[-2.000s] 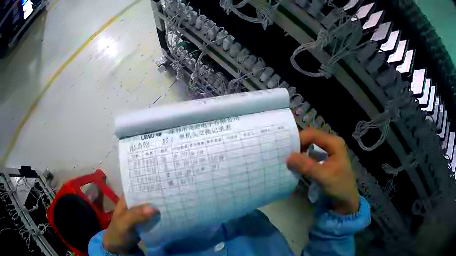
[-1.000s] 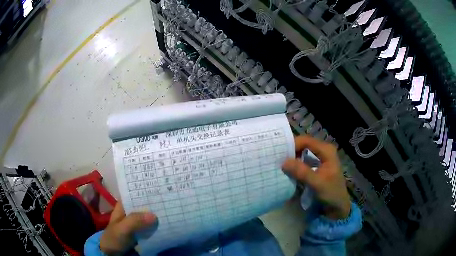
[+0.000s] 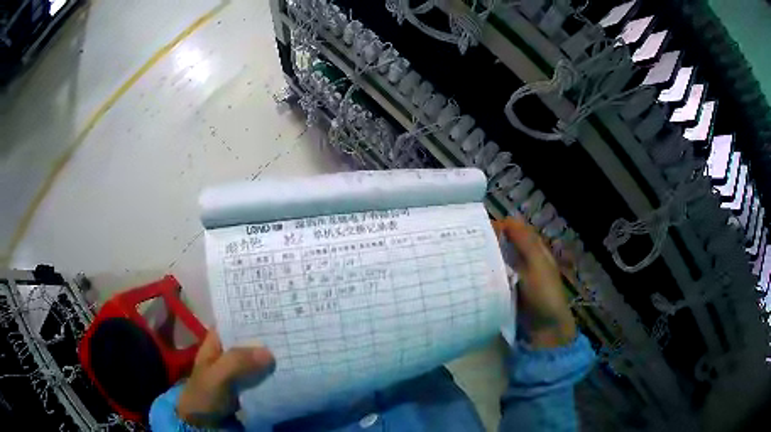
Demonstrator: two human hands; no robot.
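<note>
A white pad of record sheets (image 3: 363, 312) lies across the middle of the view, its top pages folded over. It shows a printed grid with handwriting in the upper rows. My left hand (image 3: 221, 380) grips its lower left edge, thumb on the page. My right hand (image 3: 537, 283) is at its right edge, the fingers partly hidden behind the pad. A small pale item beside the right fingers is too blurred to name.
A multi-tier rack with white charger plugs (image 3: 406, 80) and looped cables (image 3: 541, 101) fills the right. Phones with glowing screens (image 3: 676, 84) stand at upper right. A red stool (image 3: 127, 350) stands lower left, beside another rack (image 3: 38, 350). The floor has a yellow line (image 3: 106, 105).
The right thumb has moved off the page to the pad's right edge. The pad has shifted slightly in view, first left, then back right.
</note>
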